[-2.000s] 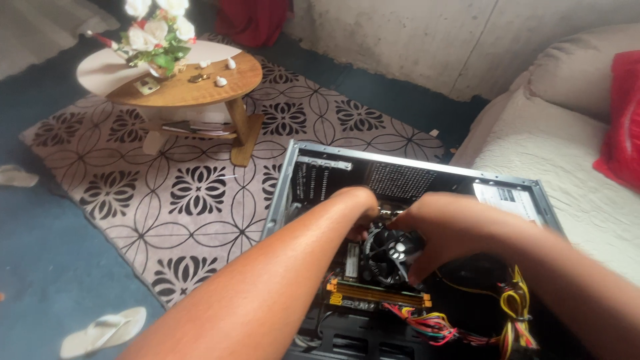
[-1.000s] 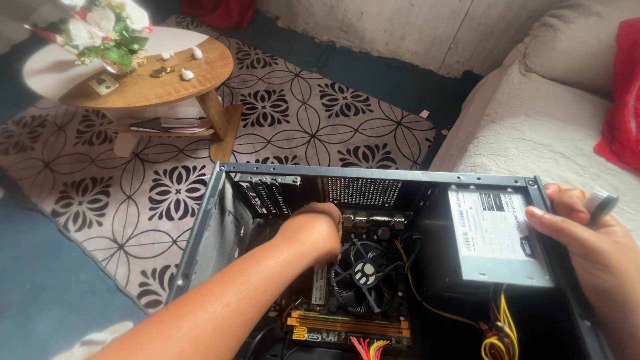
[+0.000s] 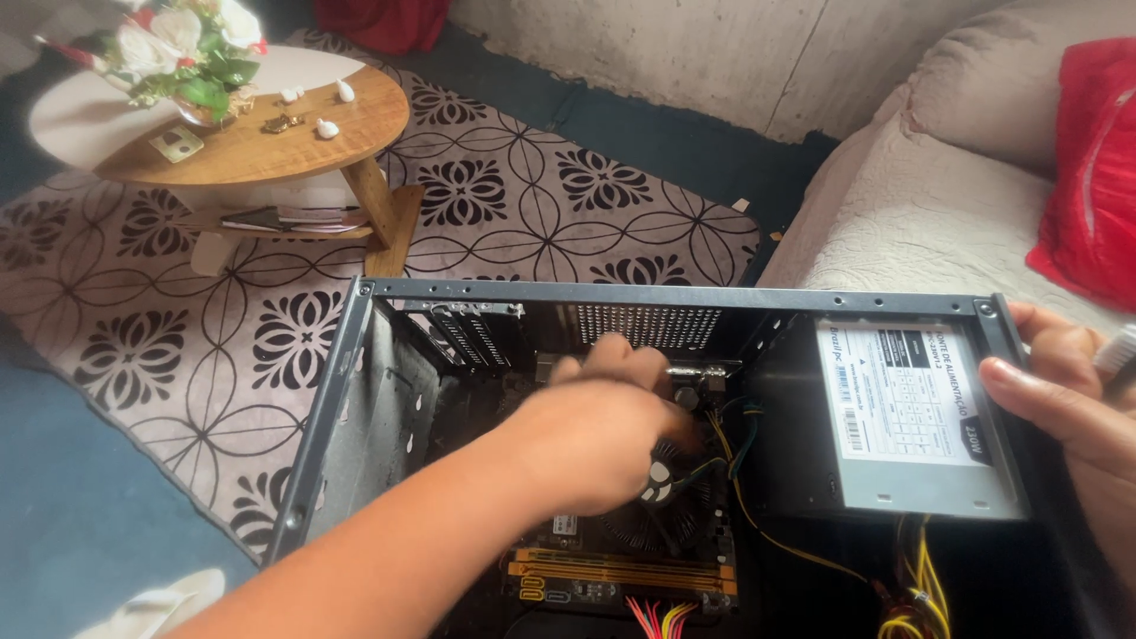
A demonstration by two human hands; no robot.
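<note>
An open computer case (image 3: 674, 295) fills the lower middle of the view. My left hand (image 3: 603, 426) reaches inside over the motherboard, beside the round CPU cooler fan (image 3: 657, 484); its fingers are blurred, and whether they hold anything is hidden. My right hand (image 3: 1056, 399) grips the case's right edge by the power supply (image 3: 923, 417), and a brush-like tool with pale bristles (image 3: 1116, 348) shows at that hand. Orange memory slots (image 3: 621, 570) lie below the fan. Red, pink and yellow wires (image 3: 661, 619) come up near the bottom, and yellow cables (image 3: 923, 586) hang under the power supply.
A wooden coffee table (image 3: 355, 120) with a flower arrangement (image 3: 191, 67) and small white ornaments stands at the back left on a patterned rug (image 3: 532, 213). A sofa (image 3: 941, 204) with a red cushion (image 3: 1092, 177) is at the right. A white flip-flop (image 3: 169, 608) lies at the lower left.
Two seconds ago both hands were inside the case at the fan; my right hand has since moved to the case's right edge. My left hand has moved from left of the fan to over its upper part.
</note>
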